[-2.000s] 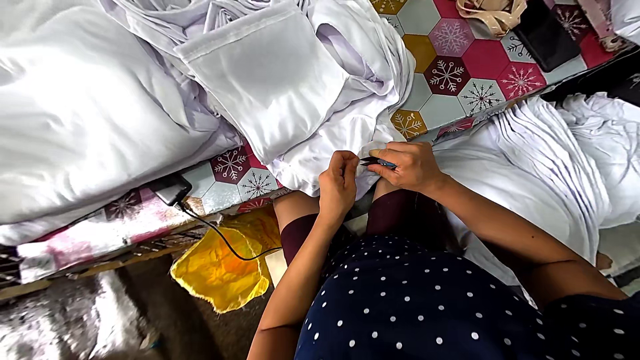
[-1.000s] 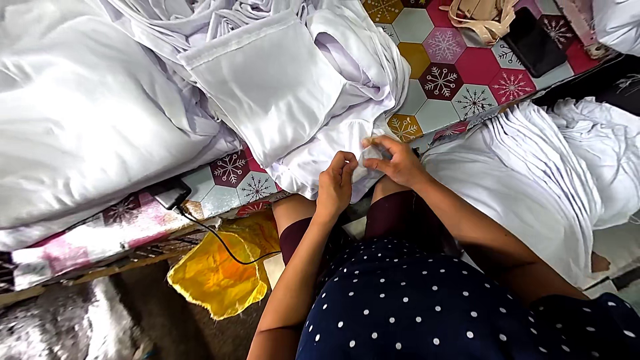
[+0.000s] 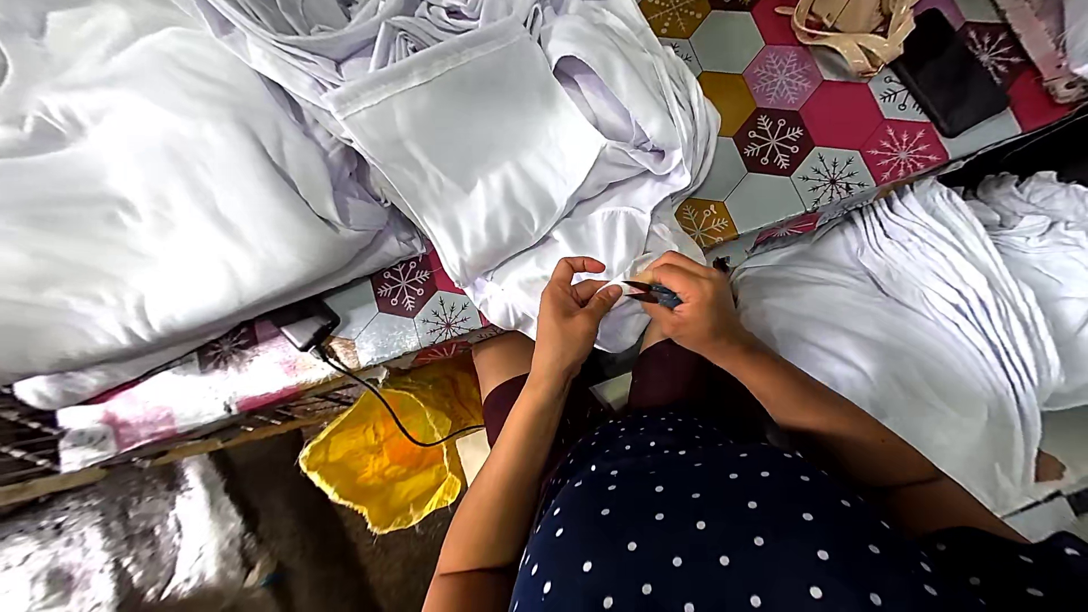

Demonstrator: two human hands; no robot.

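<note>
My left hand pinches an edge of a white fabric garment between thumb and fingers, just above my knees. Facing it, my right hand is closed around small thread snips with dark blades and a bluish handle. The blades point left and meet the pinched fabric near my left fingertips. The garment hangs over the table edge onto my lap. Above it lies a folded white piece with a stitched hem, on a heap of more white cloth.
A large white cloth pile covers the table's left; more white garments are stacked at right. A black phone lies beside beige straps. A cable runs from a black device past a yellow sack below the patterned tabletop.
One second ago the snips were not visible in my right hand; now their blades show at the fabric. My hands remain close together at the garment's lower edge.
</note>
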